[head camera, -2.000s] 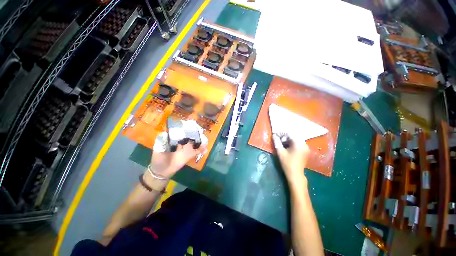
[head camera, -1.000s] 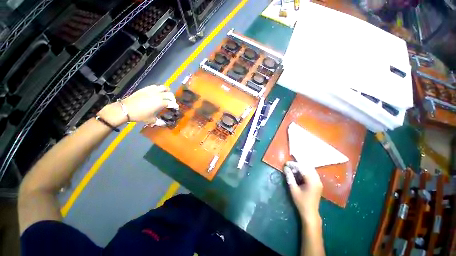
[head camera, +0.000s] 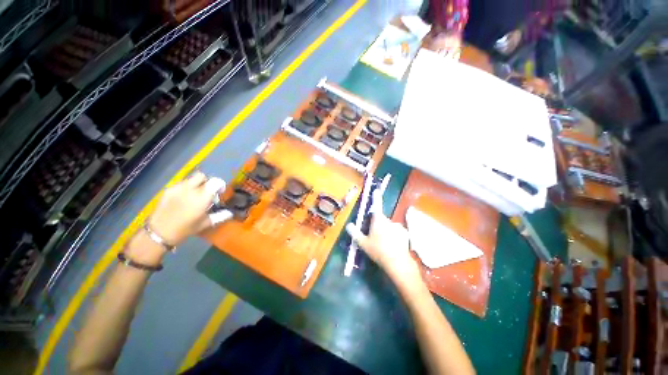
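Observation:
An orange fixture board (head camera: 256, 253) lies in front of me with several black curved parts seated in it. My left hand (head camera: 192, 205), with white fingertip covers, is at the board's left edge, its fingertips beside the nearest black curved part (head camera: 240, 203). I cannot tell whether it grips the part. My right hand (head camera: 381, 236) is at the silver clamp bars (head camera: 353, 258) right of the board, thumb and finger apart on either side of a bar; whether it grips one is unclear. A white wipe (head camera: 441, 240) lies on the orange pad (head camera: 469, 291).
A second fixture (head camera: 300, 140) with black parts and clamp bars lies behind. A large white tray (head camera: 469, 124) stands at the back right, a flat silver tool (head camera: 532, 238) beside it. Upright fixtures (head camera: 586, 322) are at right. A wire rack (head camera: 128, 82) stands left. A person's hand shows at the back.
My right hand has moved left from the orange pad to the clamp bars. My left hand first moved to the board's left edge and has since drawn back slightly from the black part. The view has shifted.

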